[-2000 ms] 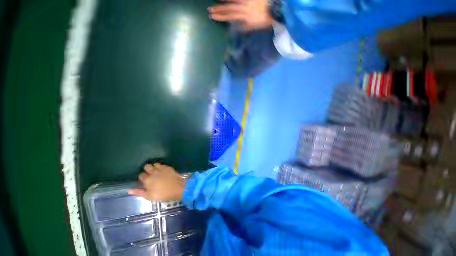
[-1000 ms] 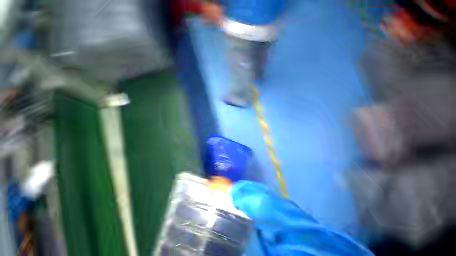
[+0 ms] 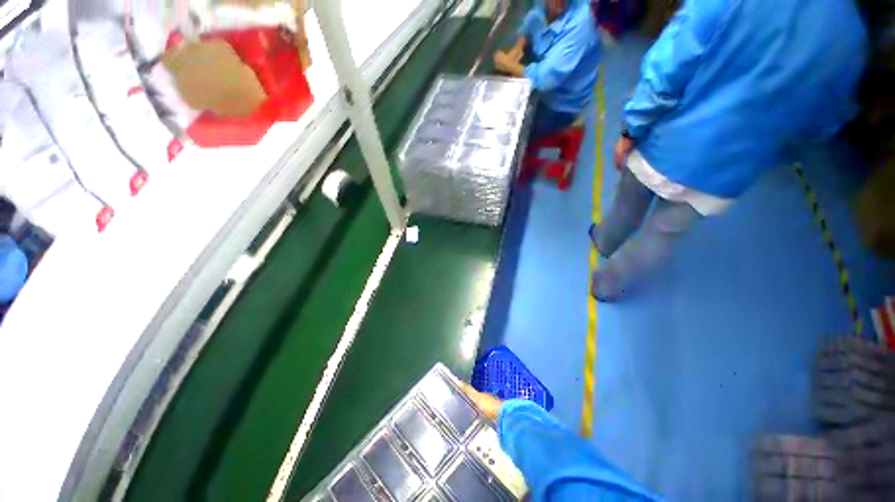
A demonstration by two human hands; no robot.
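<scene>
A clear blister tray [image 3: 407,446] with several pockets holding flat dark smartphones lies tilted in view at the bottom centre, cut off by the lower edge. My right hand [image 3: 481,400] is at the tray's upper right edge and grips it; its fingertips are partly hidden, and the blue sleeve comes in from the lower right. My left hand is out of the picture.
A tall stack of trays [image 3: 461,147] stands further along the green bench [image 3: 432,284]. An upright post [image 3: 363,118] meets the white rail [image 3: 339,363] beside the green belt [image 3: 245,363]. A blue stool [image 3: 510,377] is right of the bench. A person stands right; another sits beyond the stack.
The view has swung up along the bench, bringing the tray stack, post and seated person into clear view. My right hand stays at the tray's edge; the standing person now shows more fully.
</scene>
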